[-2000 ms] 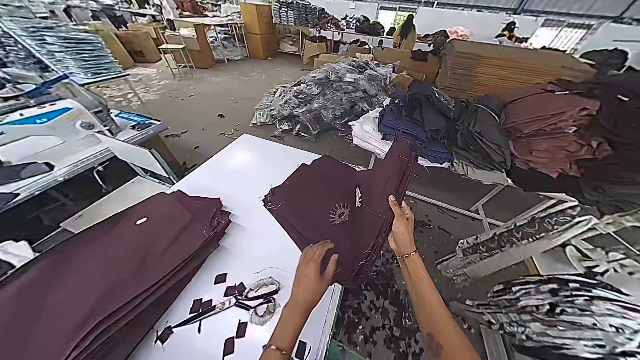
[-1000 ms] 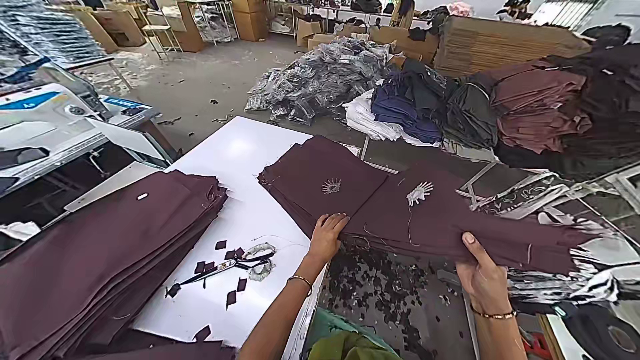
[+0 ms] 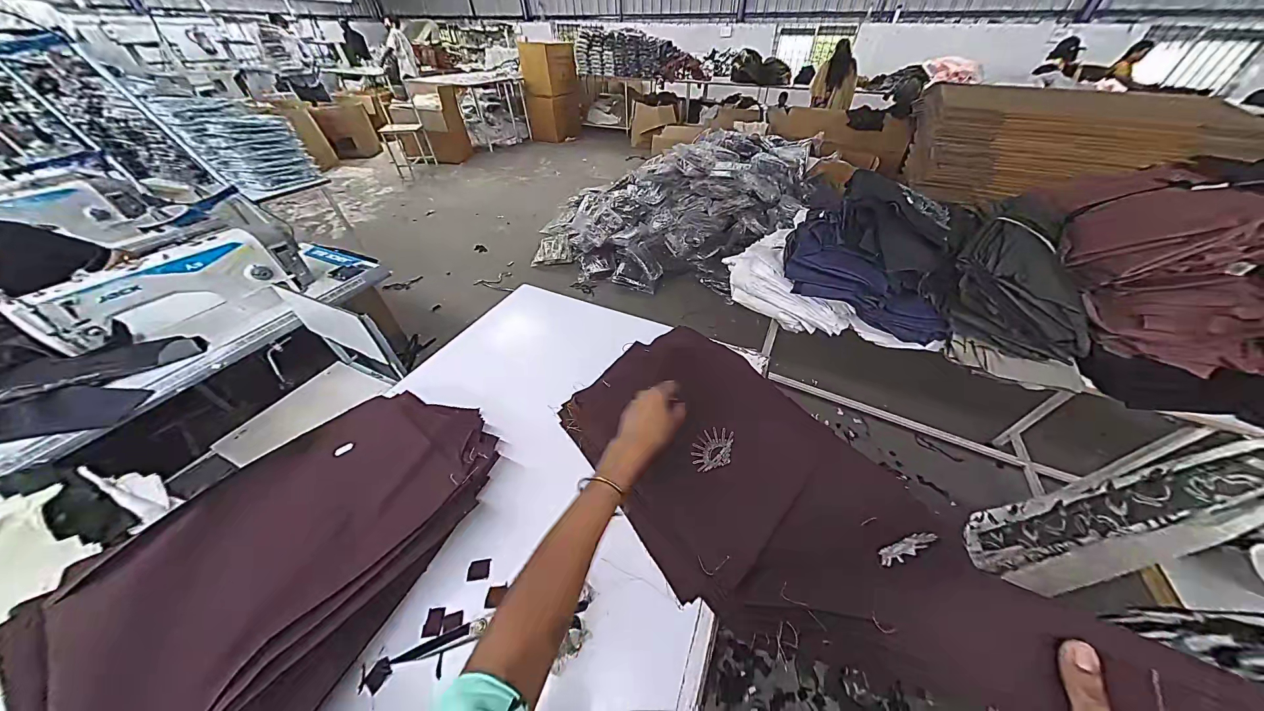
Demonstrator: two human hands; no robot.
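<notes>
Dark maroon fabric panels (image 3: 736,538) with an embroidered motif lie over the right edge of the white table (image 3: 533,336) and stretch to the lower right. My left hand (image 3: 652,420) is on or just over their upper part, left of the motif, fingers curled; whether it pinches cloth is unclear. At the lower right, my right hand (image 3: 1084,676) shows only its thumb on top of the cloth, the fingers hidden beneath. A stack of maroon panels (image 3: 286,533) lies at the left. Scissors (image 3: 444,637), partly behind my left forearm, lie among small dark fabric scraps (image 3: 479,570).
Sewing machines (image 3: 168,286) stand at the left. Beyond the table are a heap of plastic-wrapped packets (image 3: 691,202), piled garments (image 3: 869,267) and stacked cardboard (image 3: 1066,138). A metal frame (image 3: 918,430) runs at the right. Other people work in the background.
My left hand has moved from the lower edge of the panels up onto their upper part. Over the two seconds, the folded cloth has been spread out toward the right.
</notes>
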